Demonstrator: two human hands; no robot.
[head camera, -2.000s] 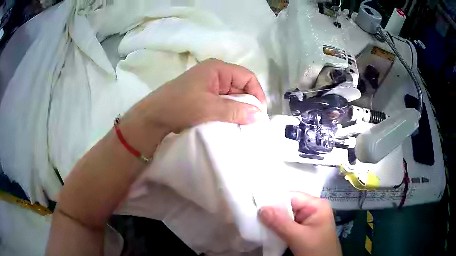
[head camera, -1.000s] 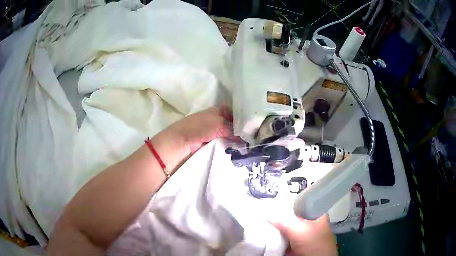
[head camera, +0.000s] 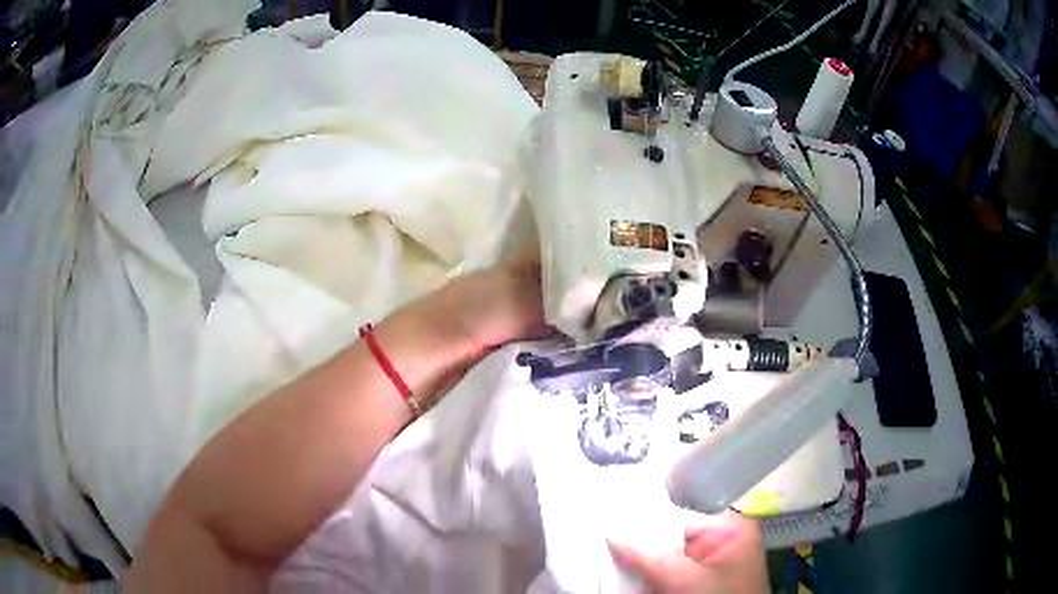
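The white garment piece (head camera: 453, 487) lies across the front of the sewing machine (head camera: 603, 186), with its edge at the brightly lit presser foot and needle area (head camera: 621, 406). My left hand (head camera: 505, 302) is beside the machine head at its left; its fingers are hidden behind the head and dark parts, so its hold cannot be told. My right hand (head camera: 702, 563) is at the bottom, below the lamp, with thumb and fingers closed on the cloth's bright edge. Glare hides detail at the needle.
Heaped white cloth (head camera: 337, 174) fills the left. The work lamp (head camera: 766, 435) hangs over the machine bed's right side on a ribbed neck. A dark flat object (head camera: 899, 348) lies at the table's right. A thread cone with a red top (head camera: 825, 99) stands behind.
Since the earliest frame, my left hand has gone from holding the cloth up in front to beside the machine head, and the cloth has moved to the needle area. My right hand stays low.
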